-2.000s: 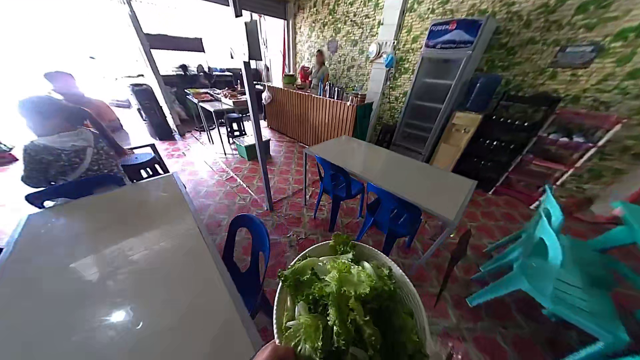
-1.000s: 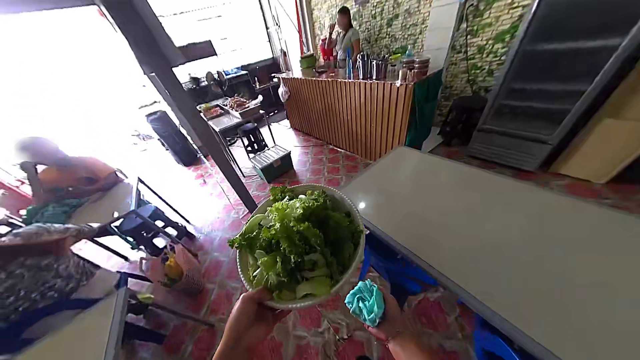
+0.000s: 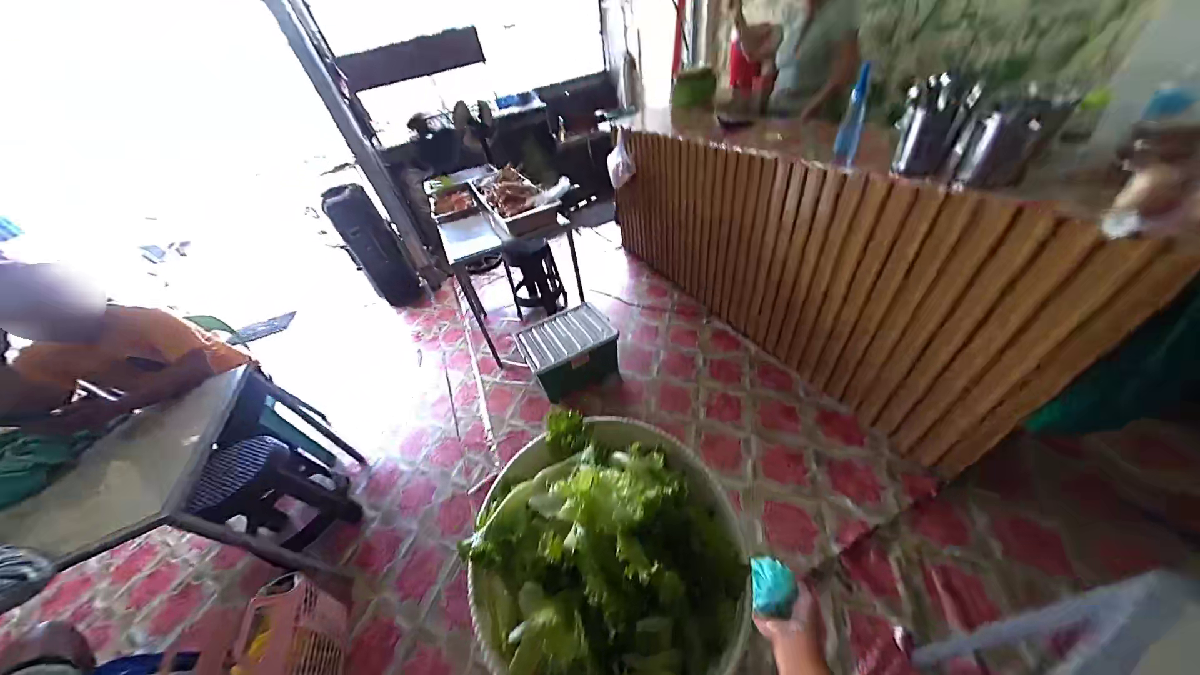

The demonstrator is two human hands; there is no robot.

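A round, pale bowl [image 3: 745,525] heaped with green leafy lettuce [image 3: 614,553] is at the bottom centre, carried above the tiled floor. My right hand [image 3: 795,623] is beside the bowl's right edge, its fingers closed around a bunched turquoise cloth [image 3: 773,586]. Whether that hand also touches the bowl cannot be told. My left hand is not visible; the lower left of the bowl runs out of the frame.
A slatted wooden counter [image 3: 778,244] bears metal cutlery holders [image 3: 994,141] and a blue bottle [image 3: 851,117]; a person stands behind it. A green crate [image 3: 572,352] sits by a table with food trays [image 3: 516,202]. At left are a seated person, table [image 3: 141,459], stool [image 3: 253,478] and pink basket [image 3: 300,628].
The view has moved toward the counter and crate. My left hand, under the bowl's rim a second ago, has dropped out of sight. The turquoise cloth is now close beside the bowl.
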